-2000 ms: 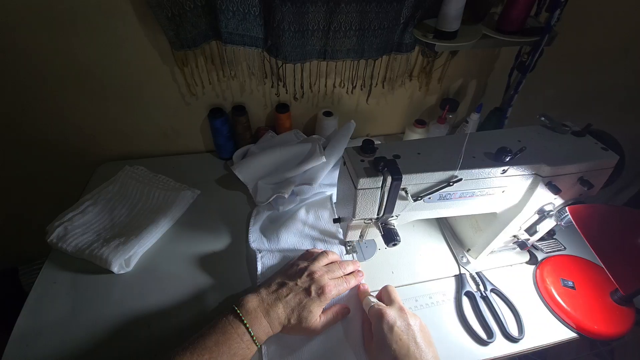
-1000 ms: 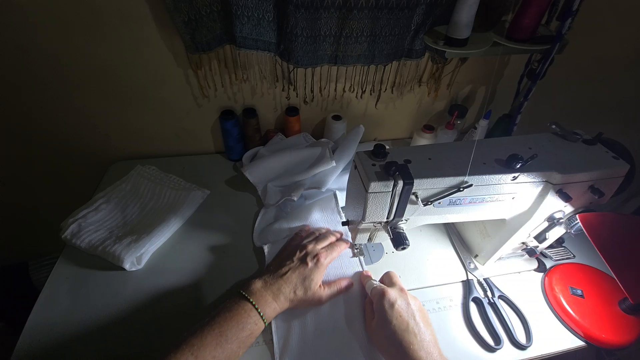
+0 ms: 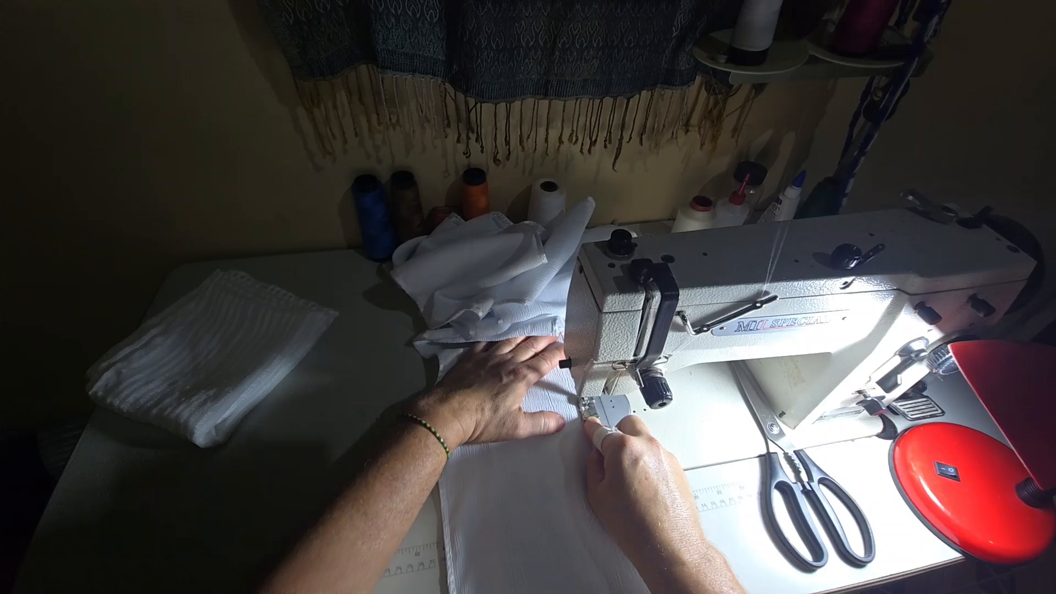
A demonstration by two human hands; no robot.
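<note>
White fabric [image 3: 520, 503] runs under the needle area of a white sewing machine [image 3: 742, 272], and its far part lies bunched up behind my hand. Spread over the cloth, left of the presser foot [image 3: 591, 406], is my left hand [image 3: 503, 392], palm down with the fingers apart and a beaded bracelet at the wrist. My right hand [image 3: 639, 470] rests at the cloth's right edge just in front of the presser foot, its fingers curled and a ring on one; thumb and forefinger seem to meet at the fabric edge, though whether they pinch it is hidden.
Black-handled scissors [image 3: 796, 495] lie right of my right hand, near a red lamp [image 3: 973, 487]. A folded white cloth [image 3: 210, 355] sits on the table's left side. Thread cones, including a blue one [image 3: 373, 216], stand along the wall below a fringed dark textile [image 3: 495, 49].
The fabric has moved away past the presser foot, bunching more behind it. My left hand has gone forward along with it and spread its fingers. My right hand stays near the foot.
</note>
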